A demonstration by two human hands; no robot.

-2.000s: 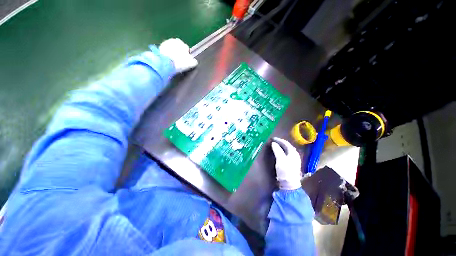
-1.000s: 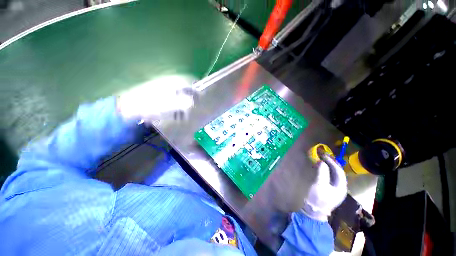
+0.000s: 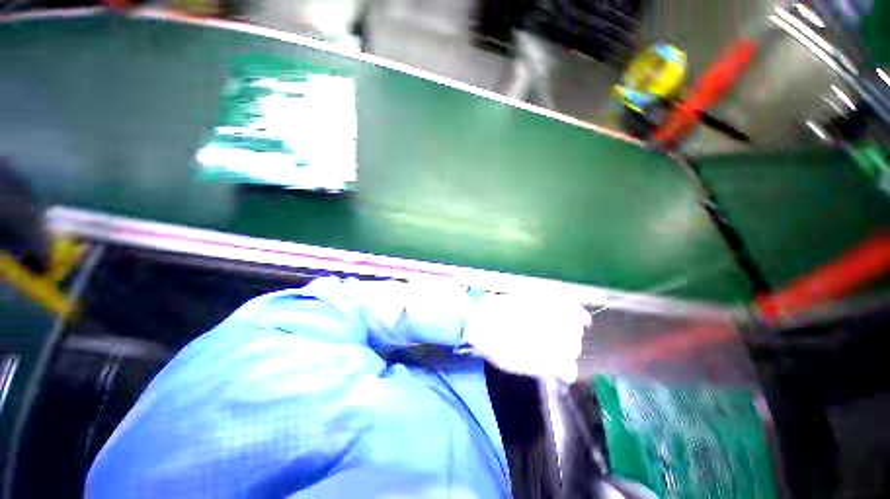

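Observation:
My left hand (image 3: 532, 333), in a white glove, is blurred and overexposed at the bench's left end by the conveyor rail. A thin pale strand of solder wire (image 3: 673, 286) shows beside its fingertips. One green circuit board (image 3: 683, 434) lies on the steel bench (image 3: 673, 341) at lower right, cut off by the bottom edge. Another board (image 3: 288, 132), with a glaring white surface, lies on the green conveyor at upper left, beyond my reach arm. My right hand cannot be made out; a small pale shape at the bottom edge is unclear.
The green conveyor belt (image 3: 468, 195) crosses the view, with a pale rail (image 3: 293, 255) on its near side. Red-orange bars (image 3: 839, 278) stand at the right. A yellow frame piece (image 3: 44, 283) is at left. A blurred yellow-and-blue object (image 3: 652, 78) is beyond the belt.
The view has swung left, bringing the board on the conveyor into sight. The bench board now shows at lower right. The yellow ring, blue tool and clearly visible right hand have left the view.

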